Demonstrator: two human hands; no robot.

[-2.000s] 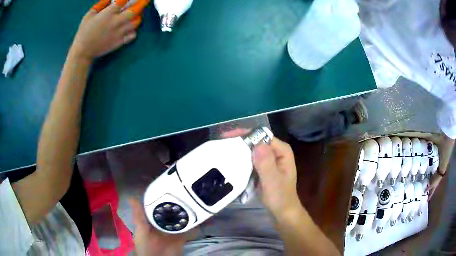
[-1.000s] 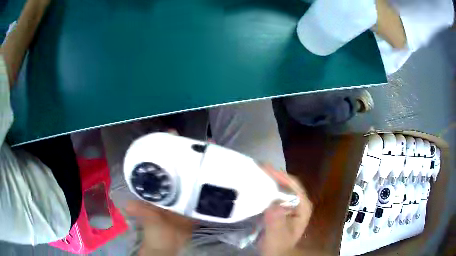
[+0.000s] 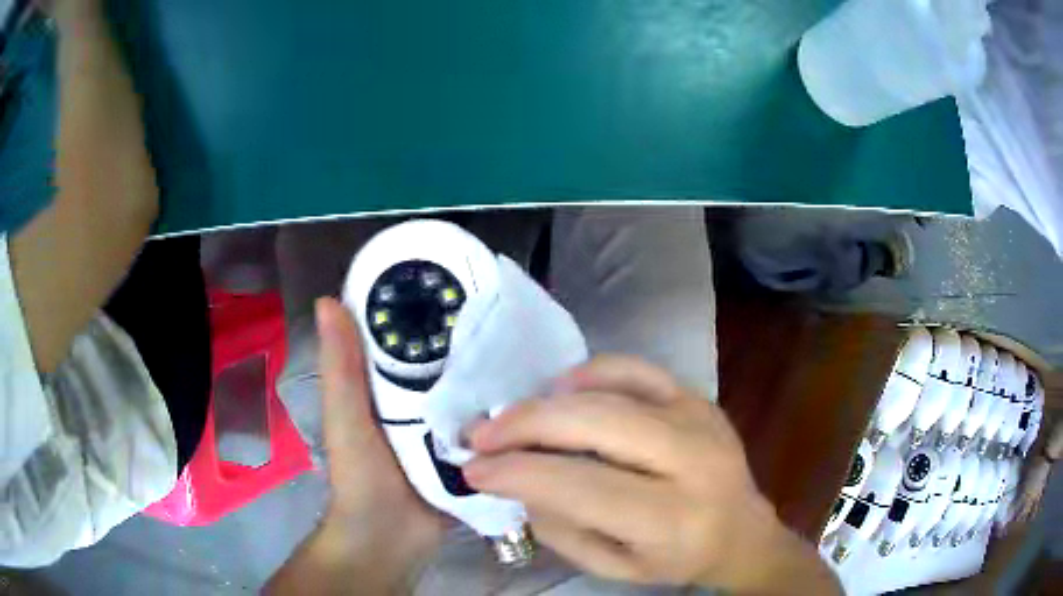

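Observation:
A white bulb camera [image 3: 402,402] is held over my lap, its round lens head [image 3: 414,310] up and its silver screw base [image 3: 513,545] down. My left hand [image 3: 371,466] grips its body from the left and below. My right hand [image 3: 641,466] pinches a white wiping cloth [image 3: 513,349] against the camera's front. The cloth covers the right edge of the lens head and part of the body. The black lens window [image 3: 450,466] is partly hidden by the cloth and my right fingers.
The green table [image 3: 490,105] lies ahead, with a wash bottle [image 3: 874,58] at its right. A carton [image 3: 909,582] with rows of cameras stands at right. A red stool [image 3: 251,419] and a person's arm [image 3: 99,175] are at left. Another person's sleeve shows at upper right.
The camera has turned from lying sideways to lens head up, screw base down. My right hand has left the screw base and now presses the cloth on the front. The view has shifted.

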